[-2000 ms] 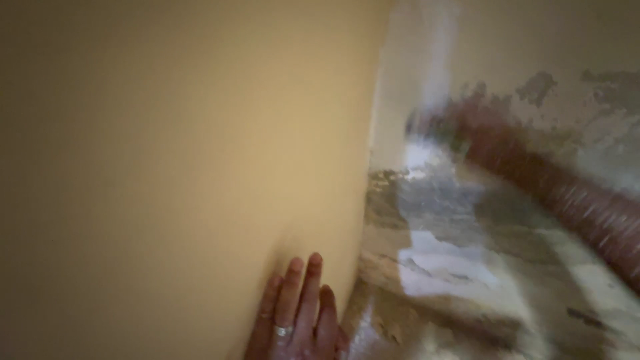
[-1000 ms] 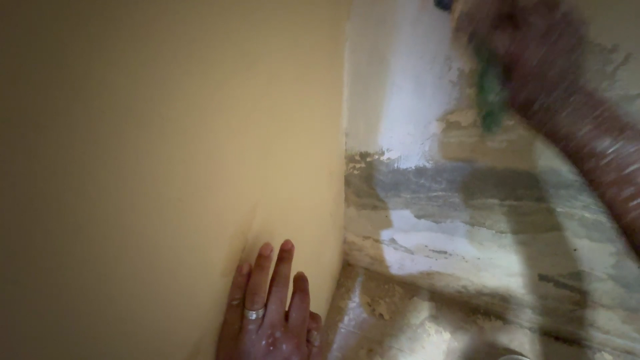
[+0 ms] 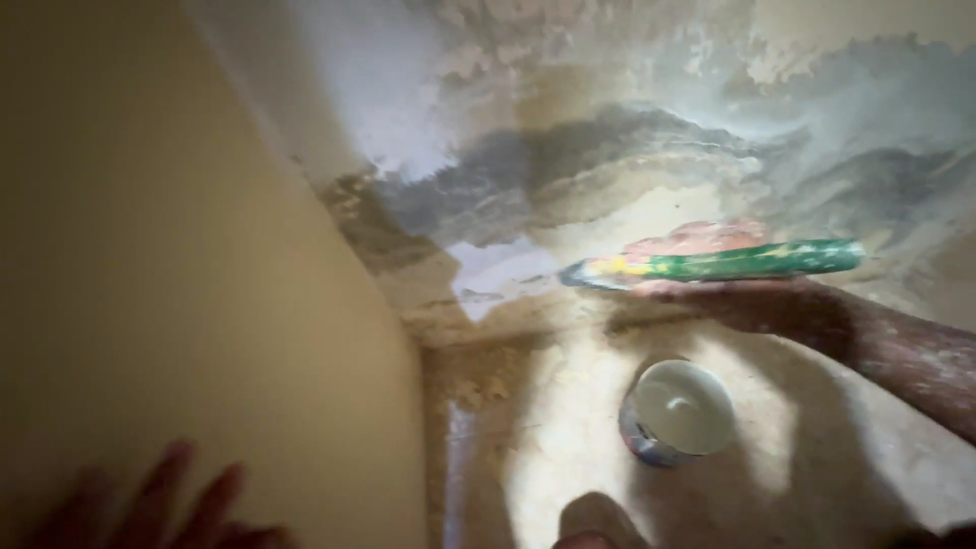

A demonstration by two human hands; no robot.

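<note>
My right hand (image 3: pixel 705 248), spotted with pale paint, is closed around a paintbrush (image 3: pixel 755 261) with a green handle. The brush lies nearly level, its dark bristle end pointing left in front of the patchy wall (image 3: pixel 656 168). At the lower left, my left hand (image 3: pixel 175 503) is blurred, fingers apart, against the smooth yellowish wall surface (image 3: pixel 229 305); nothing shows in it. Below the brush stands a small round tub (image 3: pixel 675 415) with pale contents, on the floor.
The two walls meet in a corner left of the middle. Stained, flaking plaster covers the right-hand wall's lower part. Sunlight and shadows fall across the floor (image 3: pixel 557 442). A rounded dark shape (image 3: pixel 598 522), unclear in kind, shows at the bottom edge.
My right hand has come down from the upper part of the patchy wall with the brush. The view has swung down and right, bringing the tub into full sight.
</note>
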